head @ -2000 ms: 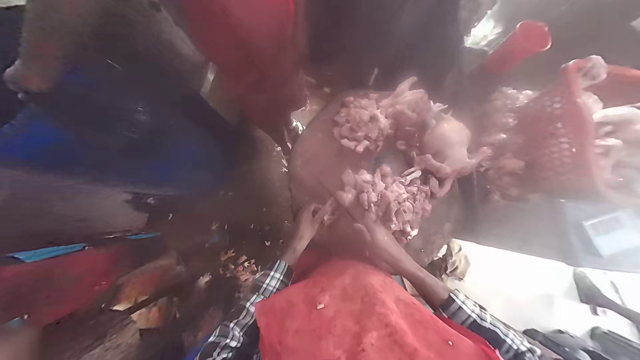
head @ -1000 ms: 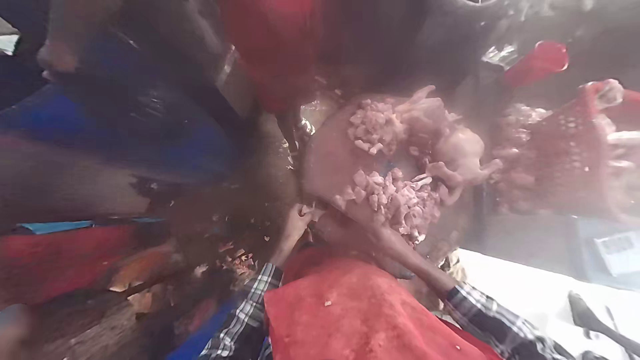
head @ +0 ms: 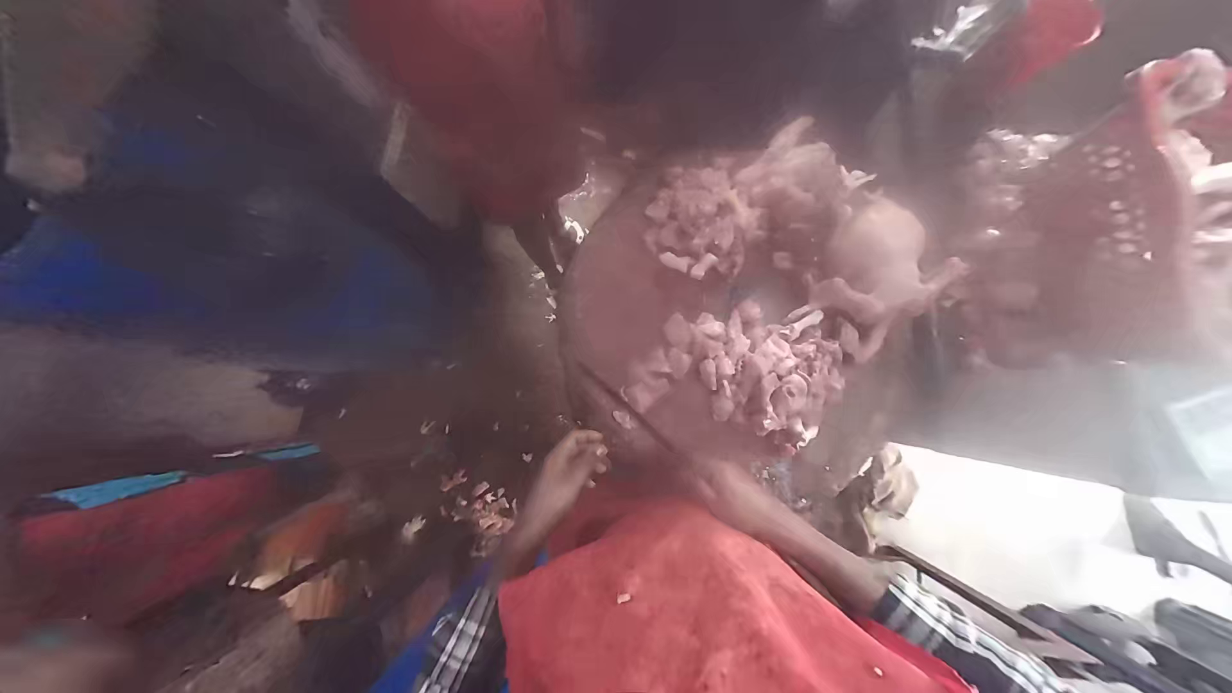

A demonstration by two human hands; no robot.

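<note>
A round chopping block [head: 616,289] stands before me, with a pile of cut raw meat pieces [head: 760,366] on its near right part. Farther back lie a second pile [head: 698,217] and a whole plucked chicken [head: 876,245]. My right hand [head: 707,481] is closed at the block's near edge on a long dark blade [head: 630,409], which points up and left across the block. My left hand [head: 577,457] is at the near left edge, fingers curled; whether something small is in it cannot be told. The view is hazy.
A red plastic basket [head: 1155,192] with pale meat stands at the right, with more meat [head: 1011,159] beside it. A red container [head: 1059,34] is at the top right. Scraps [head: 481,510] lie low on the left. A red apron [head: 654,597] covers my lap.
My left hand has drawn away from my right, down and to the left. The long blade now shows clearly over the block. The meat piles look the same.
</note>
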